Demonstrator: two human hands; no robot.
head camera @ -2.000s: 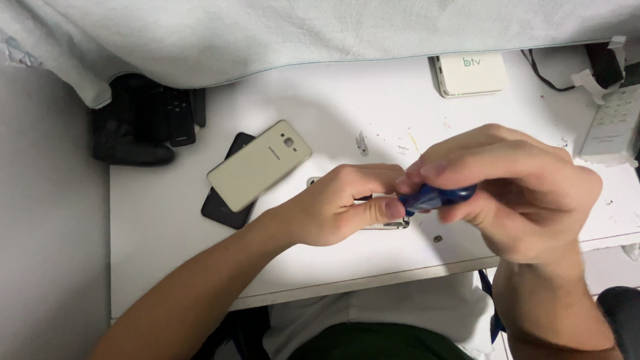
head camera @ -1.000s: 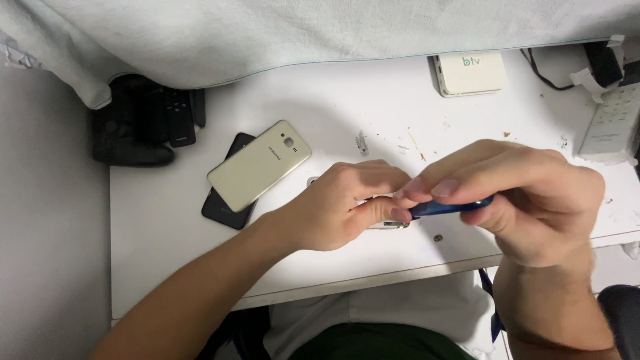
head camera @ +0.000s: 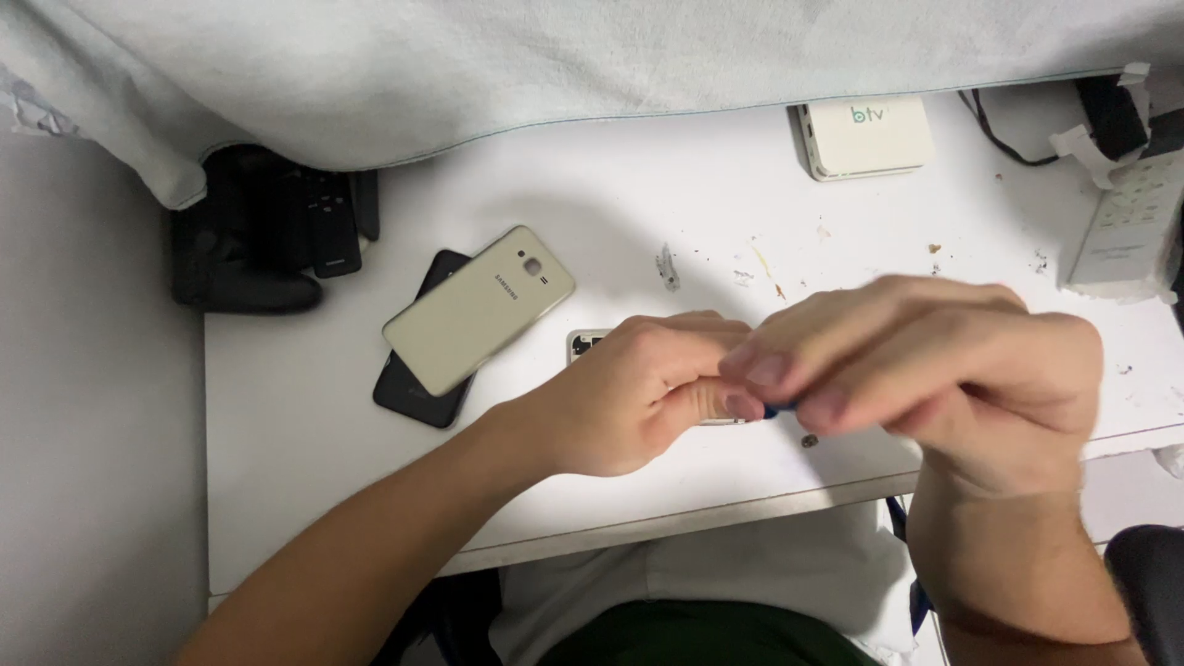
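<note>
An opened smartphone lies on the white table, mostly covered by my hands; its frame shows at the upper left corner and lower edge. My left hand rests over it, thumb and fingers pinched around the front end of a blue-handled tool, whose tip is hidden. Fingers bent over the handle, my right hand holds the tool from the right and hides most of it. A small dark metallic part sits on the table just below the right fingers.
Left of my hands, a gold Samsung phone back cover overlaps a black phone or cover. A game controller and a small black remote are at the far left. At the back right are a white TV box and a wrapped remote.
My right fingers have come down over the blue handle, which showed plainly in both earlier frames and is now almost hidden. My left hand has stayed in place over the opened phone.
</note>
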